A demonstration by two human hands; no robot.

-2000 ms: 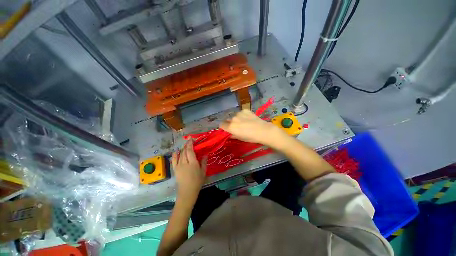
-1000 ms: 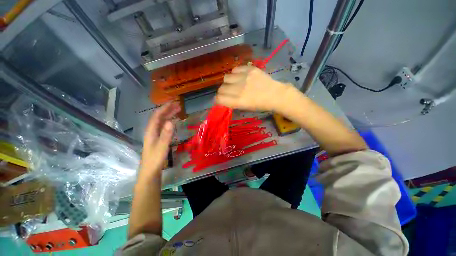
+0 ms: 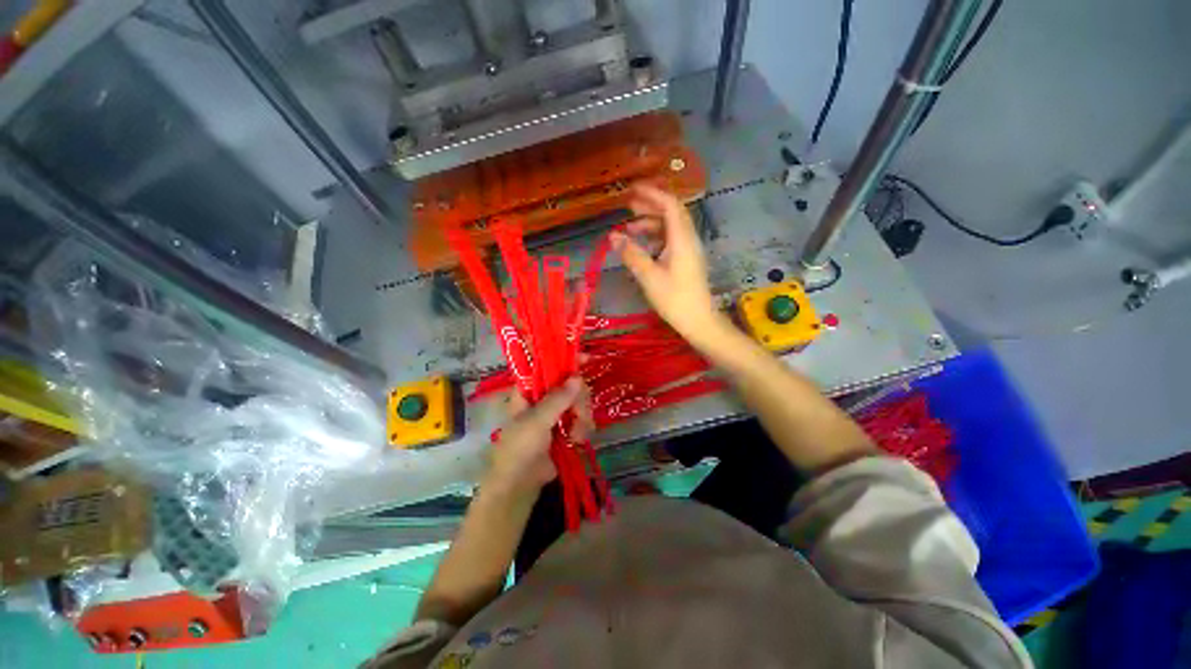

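Note:
My left hand (image 3: 533, 431) is closed around the lower part of a bunch of red strips (image 3: 551, 342). The strips fan out upward towards the orange fixture, and their lower ends hang below the hand. My right hand (image 3: 677, 268) is at the upper right of the fan, with thumb and fingertips at the end of one strip that leans away from the rest. More red strips (image 3: 666, 353) lie piled on the grey press table (image 3: 849, 314), partly hidden behind the bunch. The orange fixture (image 3: 562, 170) stands just beyond the strips.
A silver press head (image 3: 536, 128) is above the fixture. Yellow button boxes stand left (image 3: 422, 412) and right (image 3: 780, 315). Metal posts (image 3: 882, 144) rise from the table. Clear plastic (image 3: 248, 431) is heaped at left. A blue bin (image 3: 1019, 484) with red strips is at lower right.
The bunch of strips has gone from my right hand to my left and is now fanned upward. My right hand has moved to the upper end of one strip.

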